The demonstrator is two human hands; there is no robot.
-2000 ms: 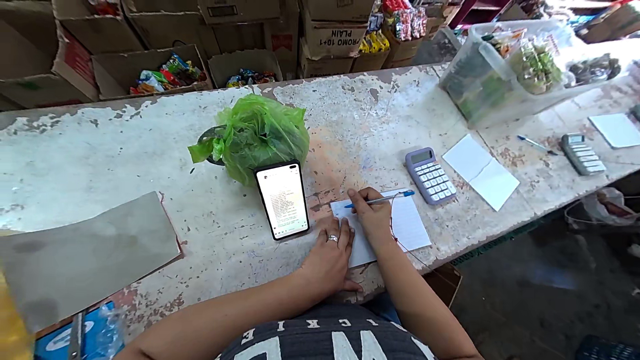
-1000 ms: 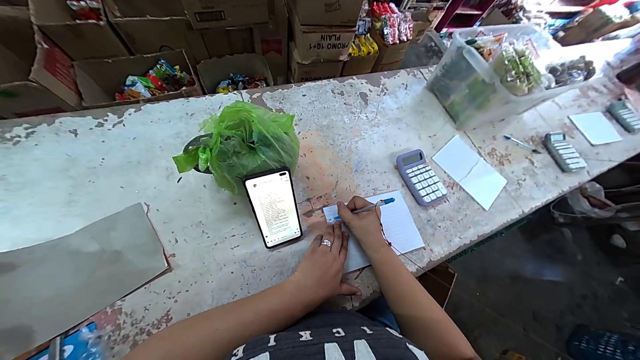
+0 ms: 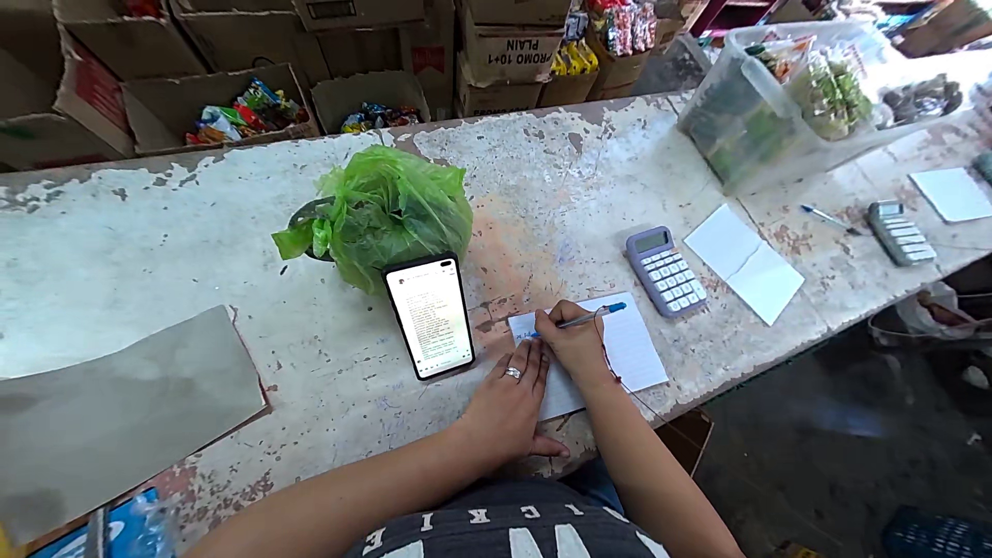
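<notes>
My right hand [image 3: 576, 341] grips a blue ballpoint pen [image 3: 593, 315], its tip on a white lined paper pad [image 3: 637, 346] that bears a little blue handwriting near its upper left. My left hand [image 3: 508, 403], with a ring on one finger, lies flat on the pad's left edge and holds nothing. Left of the hands a smartphone [image 3: 431, 316] with a lit screen of text leans upright against a green plastic bag [image 3: 399, 205]. A purple calculator [image 3: 666, 271] lies right of the pad.
On the worn painted counter [image 3: 542, 194] lie a folded white paper [image 3: 744, 263], a second pen [image 3: 829, 219], a grey calculator [image 3: 901, 232] and a grey sheet [image 3: 132, 411]. A clear plastic bin [image 3: 744, 124] stands at the back right. Cardboard boxes [image 3: 508, 54] stand behind the counter.
Blue writing now shows at the pad's upper left, where my right hand holds the pen. My left hand stays on the pad's left side.
</notes>
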